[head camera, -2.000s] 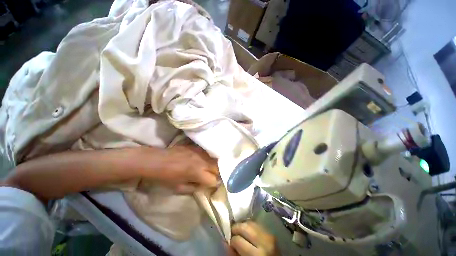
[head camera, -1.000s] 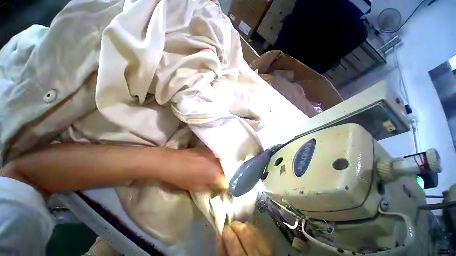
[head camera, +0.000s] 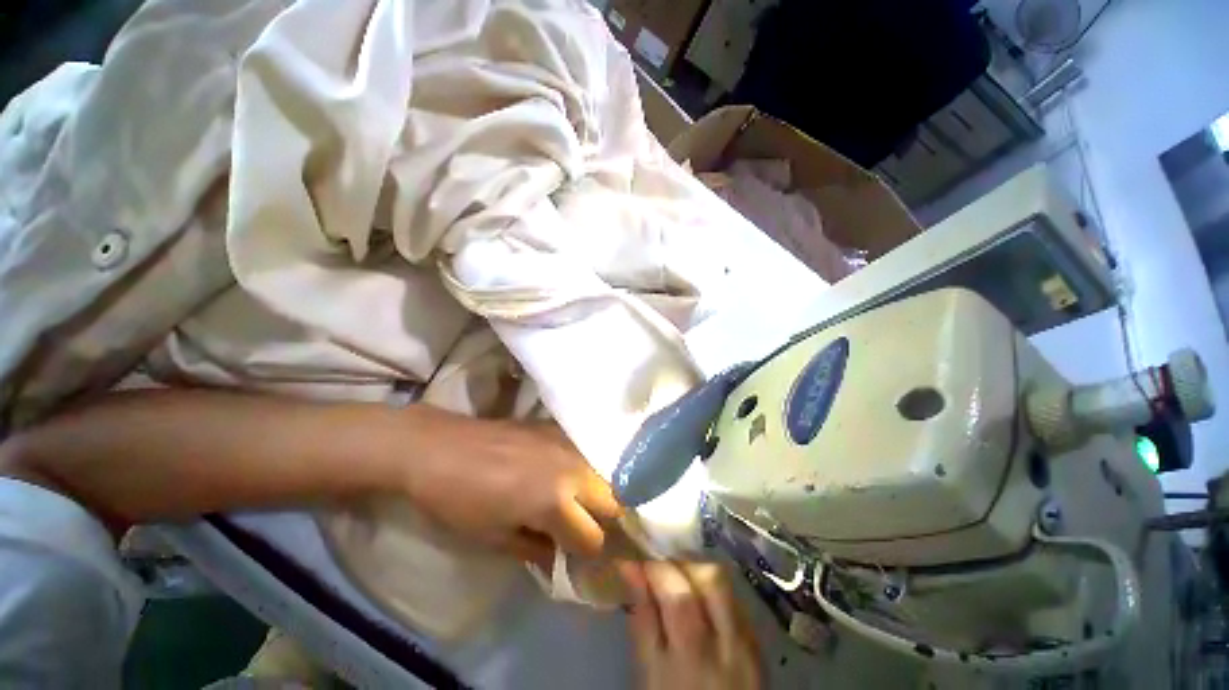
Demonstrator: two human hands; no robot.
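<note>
A large cream garment [head camera: 499, 148] lies heaped on the table left of the sewing machine head [head camera: 863, 431]. My left hand [head camera: 519, 492] reaches in from the left and holds a folded cream edge [head camera: 582, 577] between its fingers, left of the needle area. My right hand [head camera: 694, 627] is at the bottom, blurred and partly cut off, with its fingertips at the same edge. A whiter cloth [head camera: 593, 378] runs from the heap down beside the blue-grey lamp or guard [head camera: 667, 438]. The needle and presser foot cannot be made out.
A pale button [head camera: 109, 249] shows on the garment at the left. An open cardboard box [head camera: 863, 202] with cloth in it stands behind the table. A dark covered shape [head camera: 863, 68] is beyond it. The table's dark-lined front edge [head camera: 290, 580] runs under my left forearm.
The folded edge that stood up between my hands now lies lower and is mostly covered by my fingers. My right hand has shifted slightly right. The view has moved a little.
</note>
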